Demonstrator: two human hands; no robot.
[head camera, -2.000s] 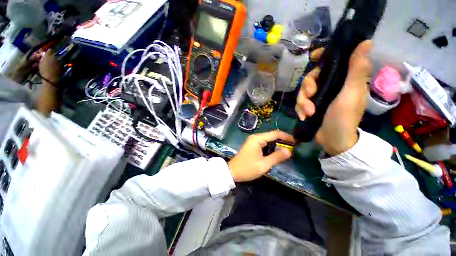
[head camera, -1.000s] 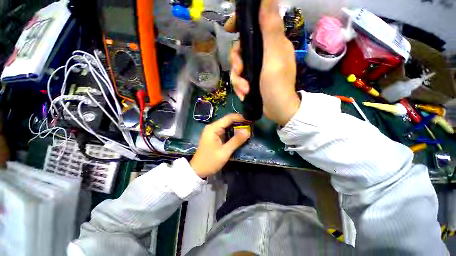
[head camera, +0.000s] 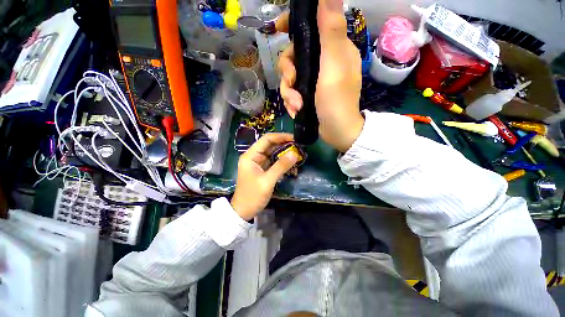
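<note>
My left hand (head camera: 257, 176) pinches a small dark smartwatch case (head camera: 298, 155) between thumb and fingers at the bench's front edge. A yellow block shows inside the open case, partly under my thumb. My right hand (head camera: 337, 80) is wrapped around a thick black electric screwdriver (head camera: 305, 74), held upright. Its lower end is just above and right of the watch case; I cannot tell if its tip touches. Another watch (head camera: 246, 138) lies on the green mat, left of my hands.
An orange-edged multimeter (head camera: 152, 86), white cables (head camera: 93, 133) and a parts tray (head camera: 124, 217) are at left. Clear cups (head camera: 248, 93) stand behind my left hand. A white cup (head camera: 392, 71), red box (head camera: 449, 68), hand screwdrivers (head camera: 443, 101) and orange-handled tool (head camera: 533, 128) are at right.
The view has shifted right since the earliest frame. Since the middle frame, the watch case has tilted and shows more of its open side, and a small gap shows below the screwdriver's end.
</note>
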